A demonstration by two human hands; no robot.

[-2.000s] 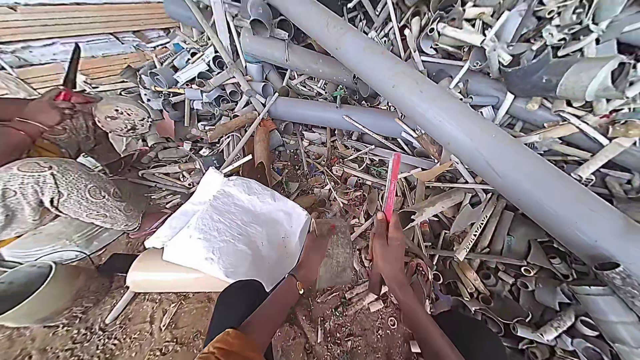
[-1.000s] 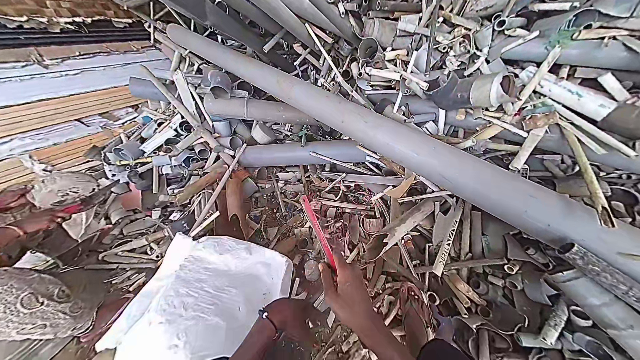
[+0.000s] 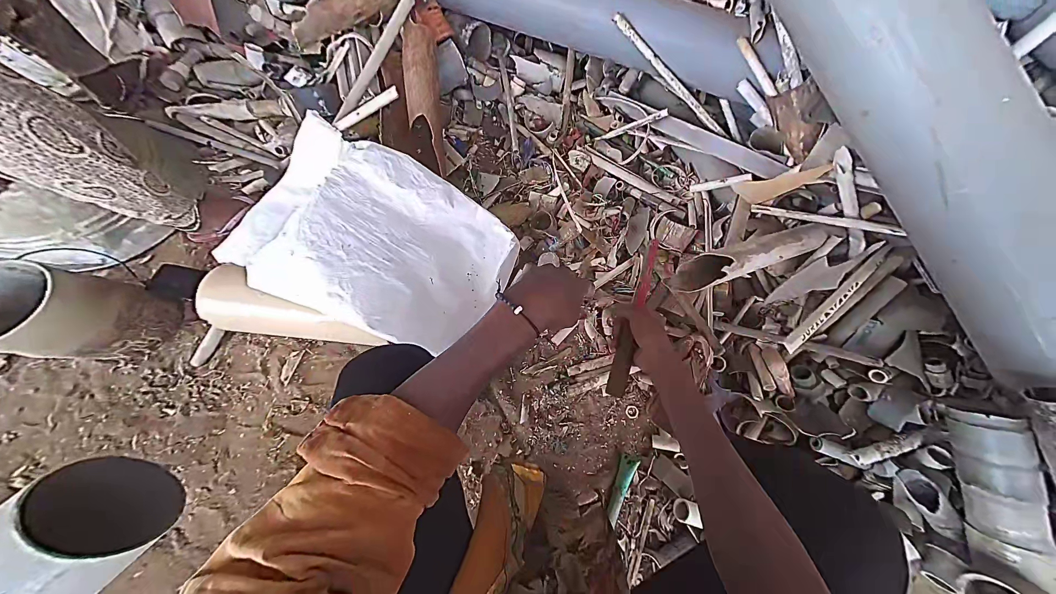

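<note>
My left hand [image 3: 551, 297], with a dark bracelet at its wrist, is curled beside the right edge of a white sheet [image 3: 396, 231]; whether it holds anything is hidden. My right hand [image 3: 648, 334] grips a long narrow tool with a red part [image 3: 648, 268] above the fist. A dark flat length [image 3: 620, 363] shows below the fist, pointing down; whether it belongs to the same tool is unclear. Both hands are a little apart, above scattered plastic pipe scraps [image 3: 594, 363]. The white sheet lies over a beige rounded object [image 3: 280, 309].
A large grey pipe [image 3: 916, 165] slants across the right, and another [image 3: 627, 37] crosses the top. Pipe offcuts [image 3: 825, 313] are heaped at the right. Open-ended pipes [image 3: 99, 507] lie lower left on bare soil, with patterned cloth [image 3: 91, 148] at the upper left.
The view has swung down and closer to the hands. The red part leaned left of my right hand a second ago and now points up. Two seconds ago a flat greyish piece showed at my left hand.
</note>
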